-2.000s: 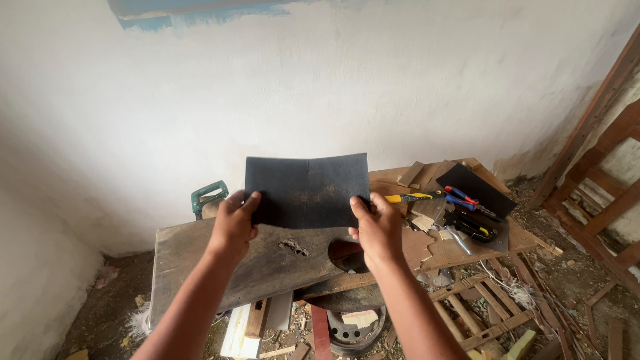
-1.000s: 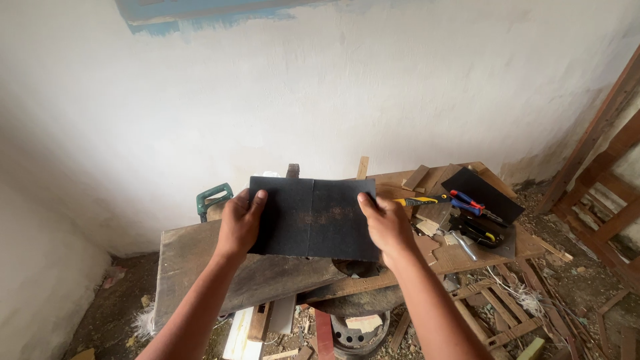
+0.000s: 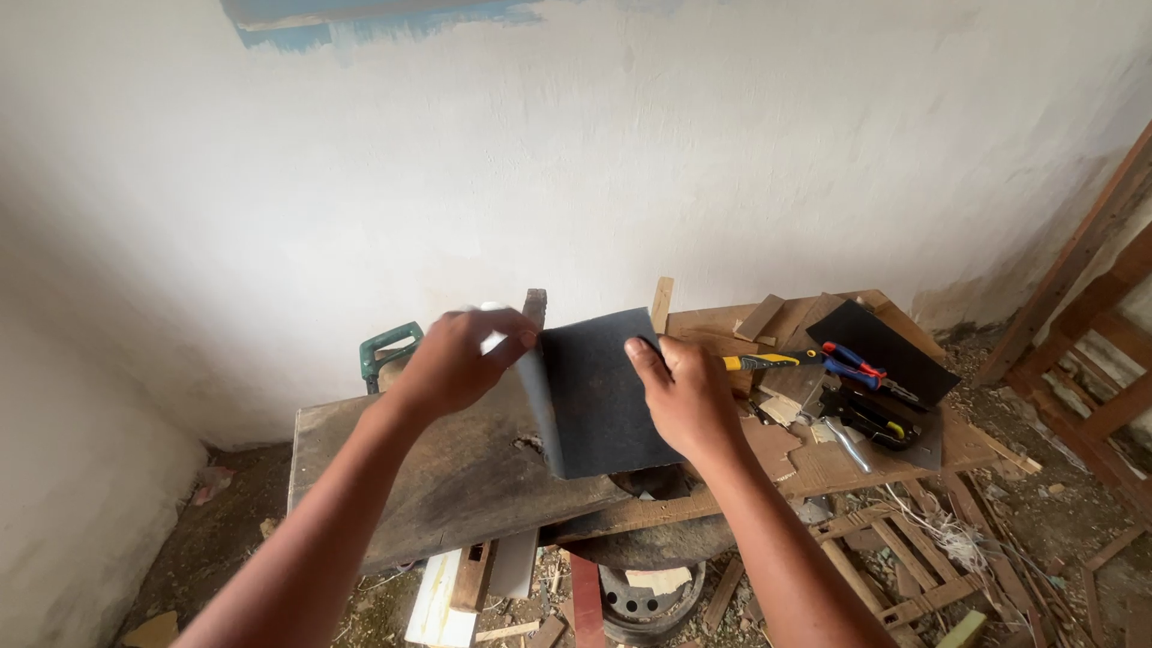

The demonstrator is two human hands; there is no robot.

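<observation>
A dark sheet of sandpaper (image 3: pixel 598 405) hangs upright between my two hands, its left part bent back along a fold. My right hand (image 3: pixel 688 391) grips its right edge, thumb on the near face. My left hand (image 3: pixel 468 355) pinches the upper left corner between thumb and fingers and is slightly blurred. Below and behind the sheet lies a worn wooden board (image 3: pixel 432 486). To the right, a yellow and black tool handle (image 3: pixel 769 361), pliers with red and blue grips (image 3: pixel 855 364) and a second dark sheet (image 3: pixel 927 369) lie on the bench.
A green-handled tool (image 3: pixel 389 346) stands behind the board's left end. A black and yellow tool (image 3: pixel 868 418), a metal rod (image 3: pixel 849 444) and wood scraps lie at right. Below are a metal wheel rim (image 3: pixel 643 603) and slatted wood pieces (image 3: pixel 900 549). A white wall (image 3: pixel 576 180) rises behind.
The sheet was held wide and facing me by both side edges; now it is turned and its left part is folded back. My left hand has risen to its upper corner.
</observation>
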